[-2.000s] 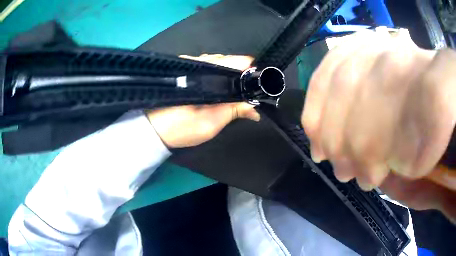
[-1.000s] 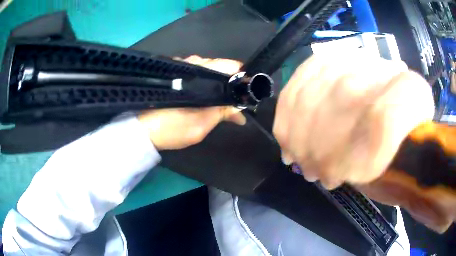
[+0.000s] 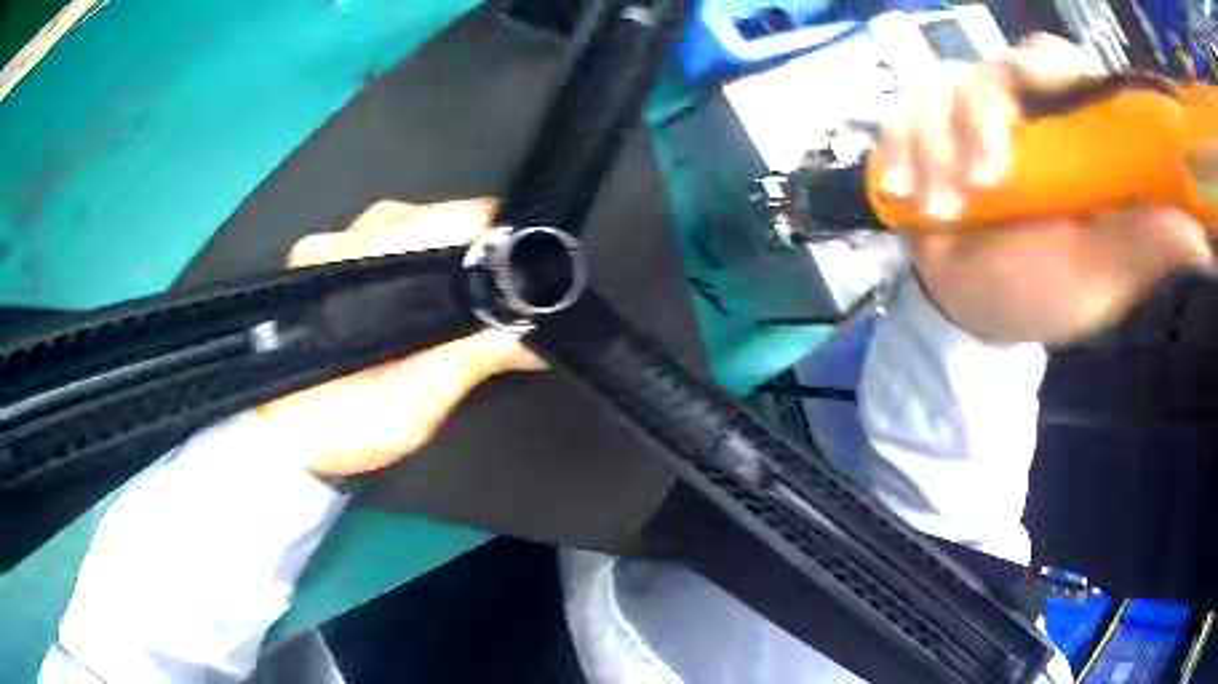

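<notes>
Three black legs point(image 3: 788, 501) meet in a Y at a round collar point(image 3: 541, 271) with a shiny metal rim. The legs lie over a dark flat jig point(image 3: 401, 140). My left hand point(image 3: 387, 414) grips the left leg close to the collar, its thumb below and fingers above, the palm hidden under the leg. My right hand point(image 3: 982, 187) is closed around an orange electric screwdriver point(image 3: 1095, 158) at the upper right. Its black nose points left, clear of the collar. The nose and hand are blurred, and I cannot tell whether a screw is on the bit.
A white-topped box point(image 3: 788, 114), perhaps a screw feeder, stands right of the legs, behind the screwdriver nose. A blue bin point(image 3: 721, 34) is at the top. The teal-green bench point(image 3: 120, 174) lies under the jig. Blue crates point(image 3: 1135, 641) show at the lower right.
My right hand has moved up and right, away from the legs, bringing the whole screwdriver into view. The collar and legs appear further left and lower, and the lower-right leg is now uncovered.
</notes>
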